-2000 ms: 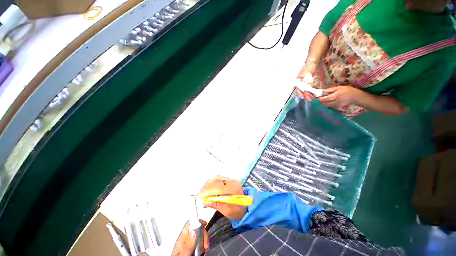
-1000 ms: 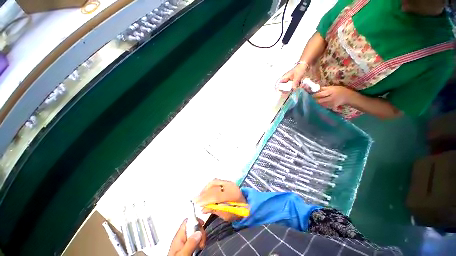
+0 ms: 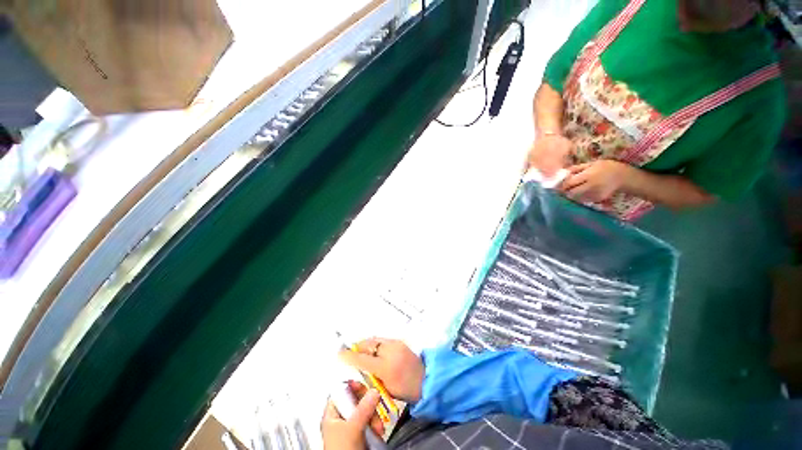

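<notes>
My right hand (image 3: 393, 367) is shut on the yellow-handled tool (image 3: 380, 393), whose handle slants down over my left hand. My left hand (image 3: 350, 422), low in the picture, is shut on a pale tube body (image 3: 342, 400); its lower part is hidden by the fingers. The two hands are close together. Several waiting tubes (image 3: 286, 433) lie side by side at the near end of the bench, cut off by the lower edge. Thin dark rods (image 3: 402, 304) lie on the white bench beyond my right hand.
A teal crate (image 3: 666, 325) with a clear liner holds many tubes at my right. A coworker (image 3: 677, 105) in a green top handles a small white part at its far end. A green conveyor (image 3: 264, 237) runs along the left. A black corded tool (image 3: 506, 79) lies at the far bench.
The view has shifted, with more of the far left table showing. My right hand has turned, so the yellow handle now slants downward instead of lying nearly level. The coworker's hands have come together.
</notes>
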